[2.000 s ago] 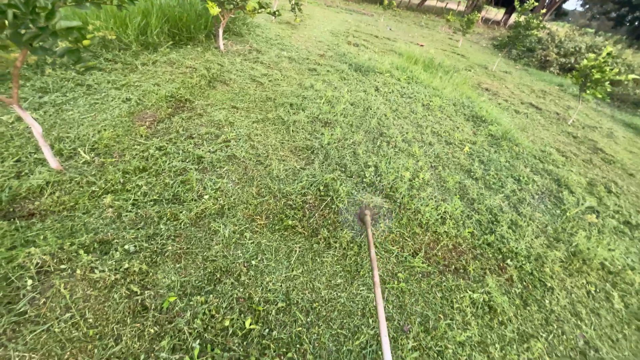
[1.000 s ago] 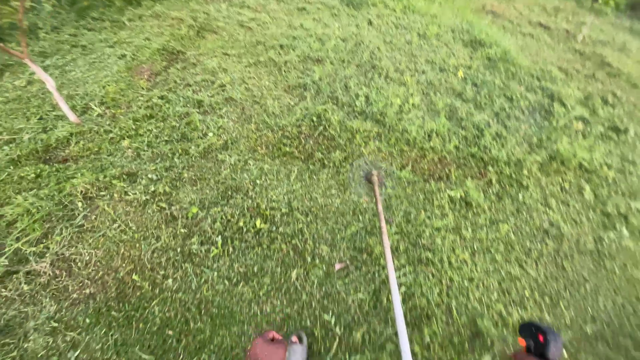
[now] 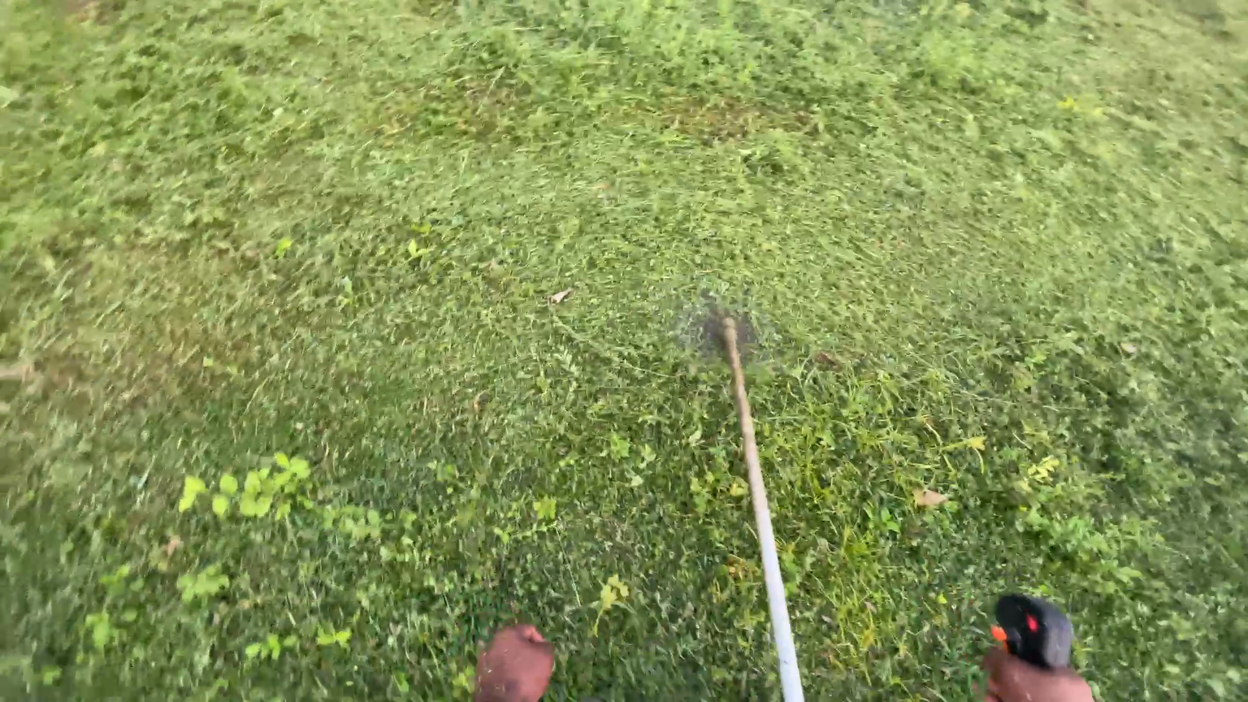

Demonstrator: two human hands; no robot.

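The long shaft of a brush cutter (image 3: 762, 507) runs up from the bottom edge, right of centre, its far part stained brown. At its tip the cutting head (image 3: 726, 330) is a spinning blur low over the grass. My right hand (image 3: 1033, 681), at the lower right, is closed around a black control handle (image 3: 1035, 632) with orange-red controls. At the bottom, left of the shaft, my left hand (image 3: 514, 665) shows as a closed fist; whatever it may grip is hidden. The handlebar between hands and shaft is out of view.
Short grass and low weeds (image 3: 604, 195) cover the ground. A leafy light-green weed (image 3: 255, 489) stands out at the left. Dry leaves lie on the grass, one (image 3: 929, 498) right of the shaft and another (image 3: 560, 295) left of the cutting head.
The view has tilted down, so the young trees have left it. Both hands now show at the bottom edge; two seconds ago neither was visible.
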